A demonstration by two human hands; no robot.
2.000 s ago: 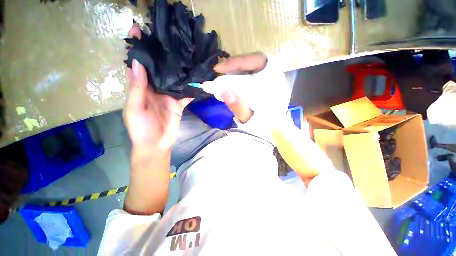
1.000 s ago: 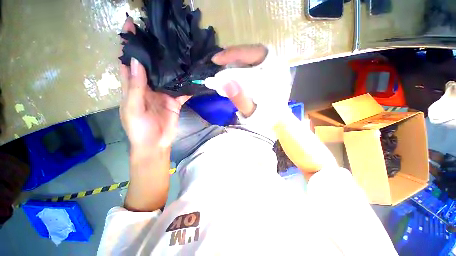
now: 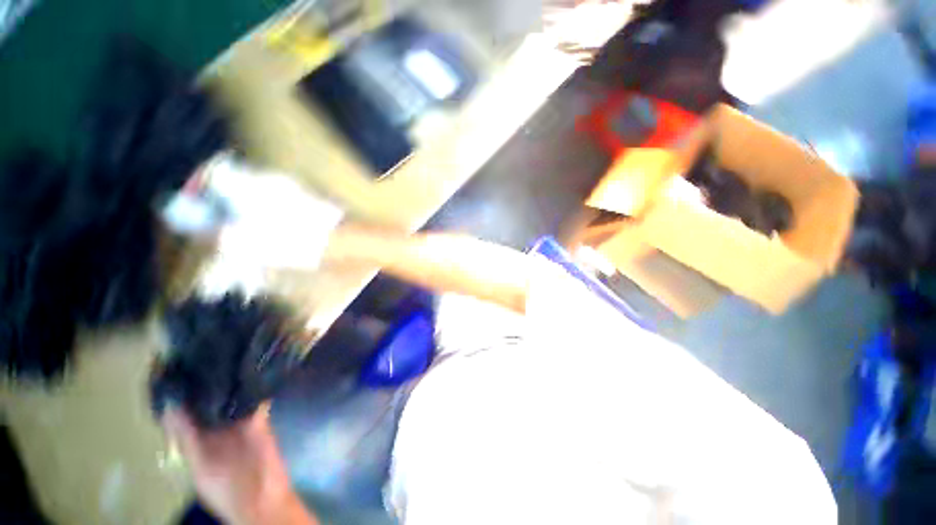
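The frame is blurred. My left hand (image 3: 231,461) is bare and holds a black spiky hair piece (image 3: 226,359) from below, near the bench edge. My right hand (image 3: 267,220) wears a white glove and is just above the hair piece, over the bench (image 3: 92,431). A pale, bluish-white shape at its fingers may be the glue bottle, but I cannot tell. The right fingers are too blurred to show their grip. A large heap of black pieces (image 3: 103,195) lies on the bench at the upper left.
An open carton (image 3: 708,246) with dark parts inside stands on the floor to the right. A red stool (image 3: 641,121) is behind it. A dark panel (image 3: 380,92) lies at the bench's far end. Blue tubs (image 3: 878,410) show at the right edge. A green surface (image 3: 216,31) runs beyond the bench.
The view has swung round, bringing the black heap into sight. Both hands and the hair piece now show further left and lower. The glove has moved off the hair piece's base to its far side.
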